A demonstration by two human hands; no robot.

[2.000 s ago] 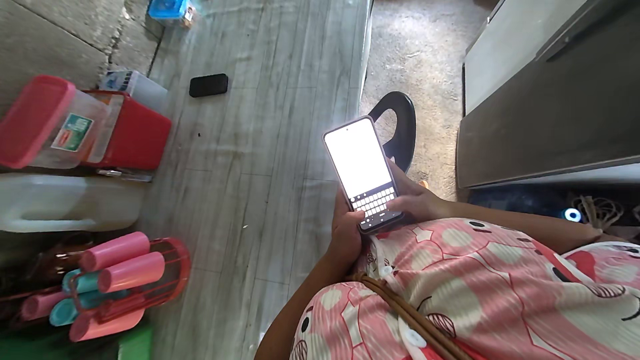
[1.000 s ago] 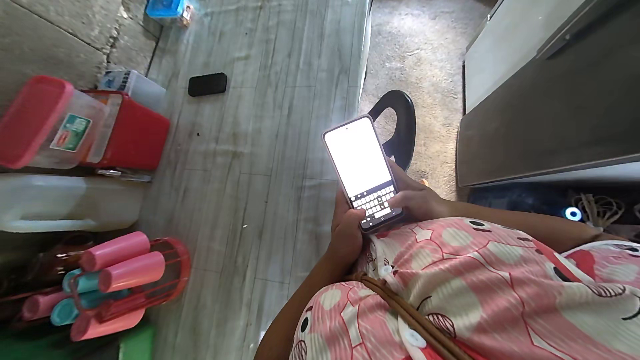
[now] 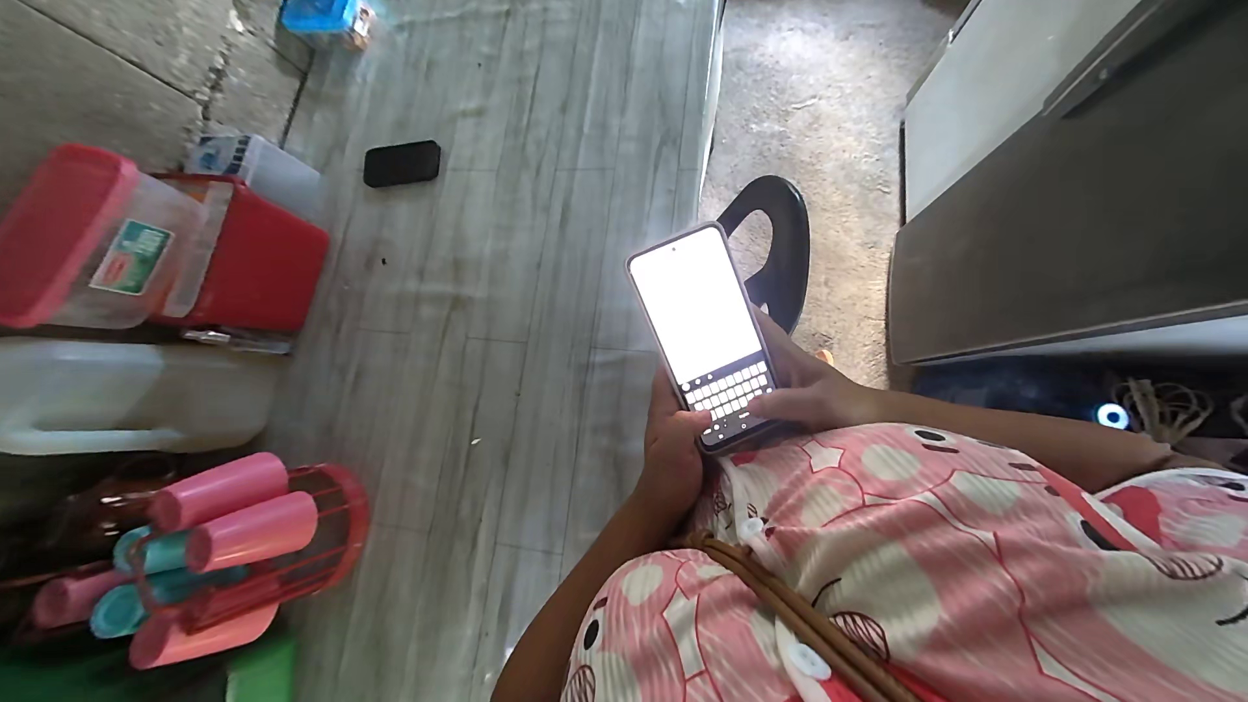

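Note:
A smartphone point(image 3: 700, 312) with a bright white screen and an on-screen keyboard is held upright between both hands in front of my lap. My left hand point(image 3: 675, 444) grips its lower left edge, the thumb over the keyboard's left side. On the lower right edge is my right hand point(image 3: 804, 385), its thumb over the right keys. The fingers behind the phone are mostly hidden. A second, black phone-like slab point(image 3: 402, 164) lies apart on the grey wood-look surface point(image 3: 487, 292).
Pink and teal cups point(image 3: 253, 531) sit in a red rack point(image 3: 346, 526) at lower left. Above are a whitish plastic jug point(image 3: 127, 395), a red container point(image 3: 268, 263) and a pink-lidded box point(image 3: 63, 234). A black looped object point(image 3: 795, 244) stands behind the phone. A grey cabinet-like unit point(image 3: 1063, 214) fills the right.

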